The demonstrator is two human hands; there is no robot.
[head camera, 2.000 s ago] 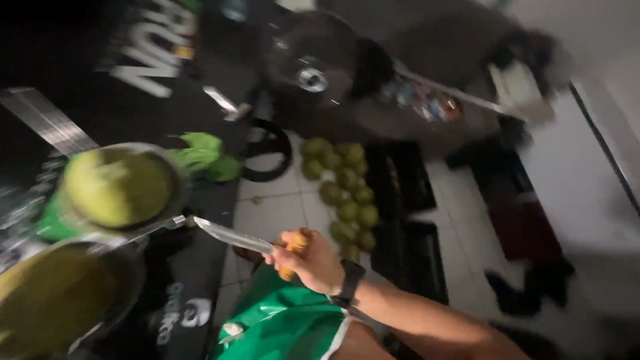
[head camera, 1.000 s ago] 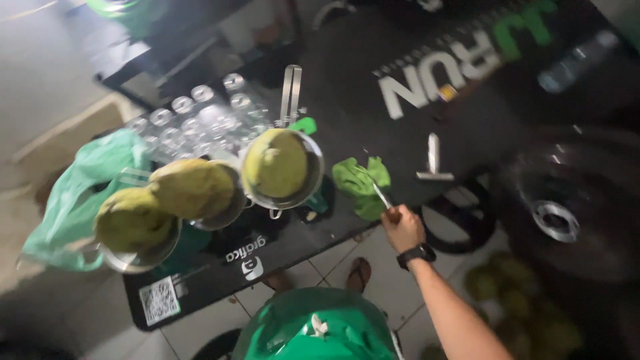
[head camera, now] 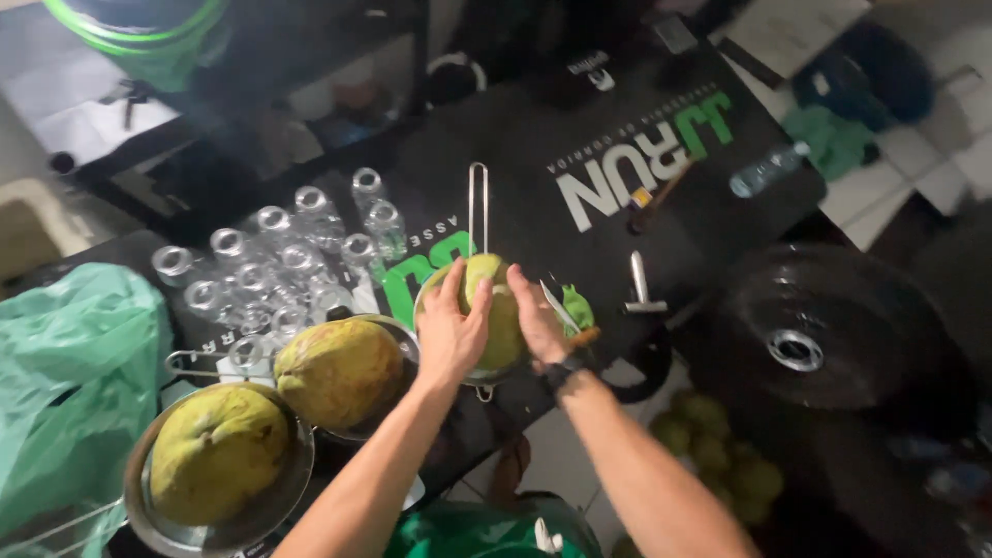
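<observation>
Both my hands are around a green coconut (head camera: 500, 333) that sits over a metal strainer (head camera: 479, 205), whose looped handle points away from me. My left hand (head camera: 456, 322) lies on its left side, fingers spread. My right hand (head camera: 537, 314) presses its right side, thumb side up. Just right of that hand, a knife (head camera: 559, 308) with a wooden handle lies beside a green leafy or cloth-like scrap (head camera: 576, 306). Two more coconuts, one yellowish (head camera: 341, 372) and one green (head camera: 219, 453), rest over metal bowls or strainers at the left.
Several empty clear bottles (head camera: 275, 263) stand behind the left coconuts, near a green plastic bag (head camera: 77, 387). A metal T-shaped tool (head camera: 640, 287) and a lying plastic bottle (head camera: 767, 170) are on the black table (head camera: 535, 124). Further right are a dark round container (head camera: 829, 325) and coconuts on the floor (head camera: 713, 449).
My right hand held the knife in the earlier frames; the knife now lies beside the green scrap. Both hands have come onto the coconut. The view has swung left since the oldest frame.
</observation>
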